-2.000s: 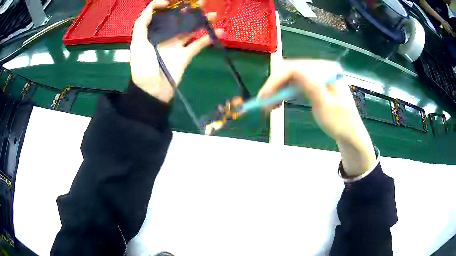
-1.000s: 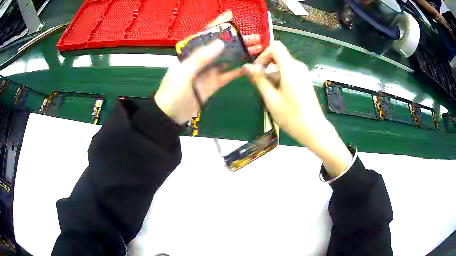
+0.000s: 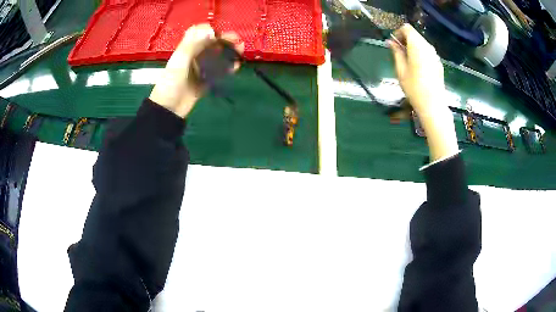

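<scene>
My left hand [image 3: 186, 70], over the front of the red parts tray [image 3: 195, 58], grips the dark, blurred plate end of a phone middle frame [image 3: 214, 63]. That frame's far end, with orange contacts, hangs low over the green surface [image 3: 250, 152]. My right hand [image 3: 422, 70] is right of the yellowish-white strip [image 3: 327, 131] and holds a second dark phone frame [image 3: 358, 76] by its side, blurred and tilted. Its solid plate is at the upper left, its other end near my right wrist. I cannot make out a tool in either hand.
More phone frames lie in a row on the green surface, at right [image 3: 488, 131] and left [image 3: 76, 131]. A white sheet [image 3: 292, 237] covers the near side. Black slotted trays [image 3: 12, 189] stand at far left. A round object with a white part [image 3: 492, 39] is at upper right.
My hands were together at one frame and have moved apart. My left hand moved left with its frame. My right hand moved up and right and now holds another frame.
</scene>
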